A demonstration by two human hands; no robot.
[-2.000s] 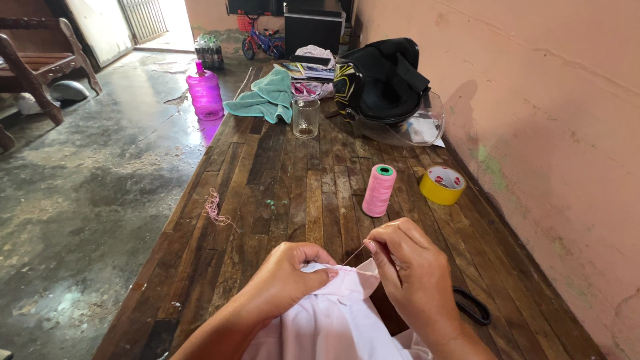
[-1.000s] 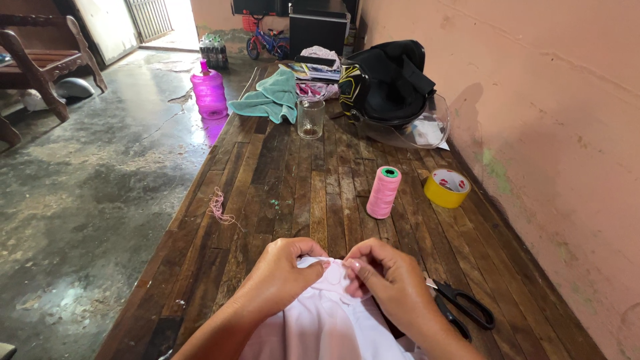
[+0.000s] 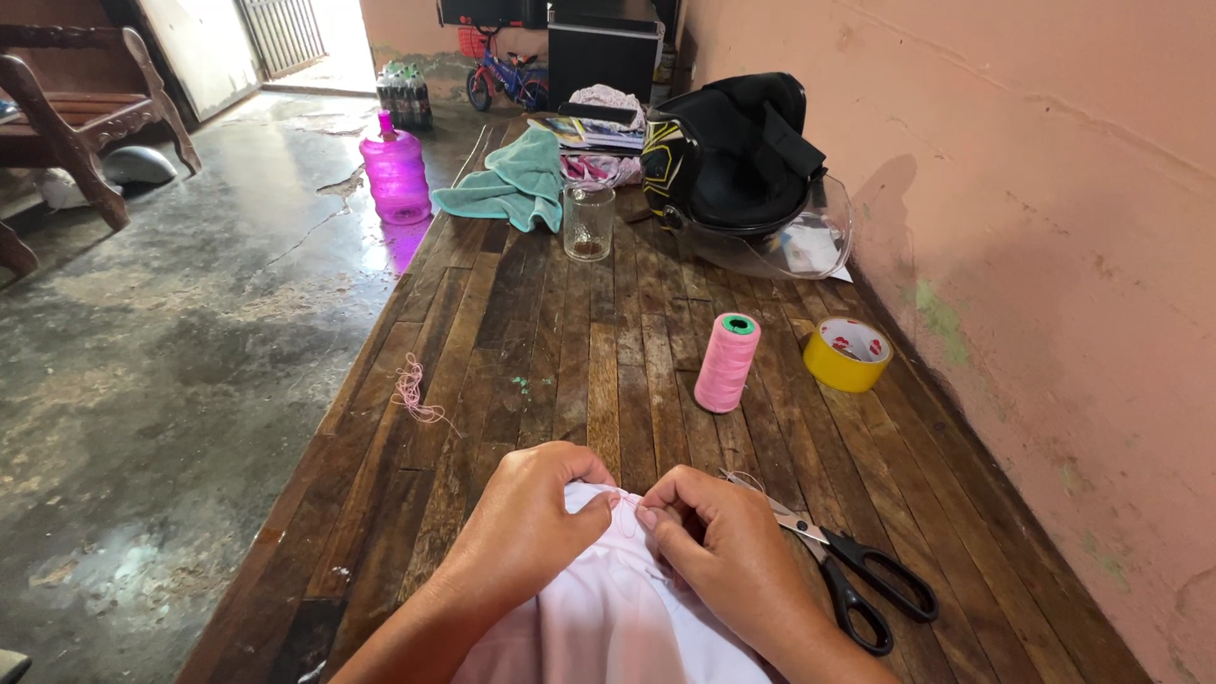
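My left hand pinches the gathered edge of a white cloth between thumb and fingers. Close beside it, my right hand has its thumb and forefinger together at the same edge, where pink thread shows; whether a needle is between the fingertips cannot be seen. Black-handled scissors lie just right of my right hand, their blades partly hidden by it. Beyond the hands a spool of pink thread stands upright. A loose tangle of pink thread lies to the left on the wooden table.
A roll of yellow tape lies near the wall. Farther back are a glass jar, a teal cloth, a black helmet with a clear visor, and a stack of papers. A purple plastic bottle stands beyond the table's left edge.
My right hand was raised with a strand of thread drawn up from the cloth two seconds ago; it has come down beside my left hand. More of the scissors now shows.
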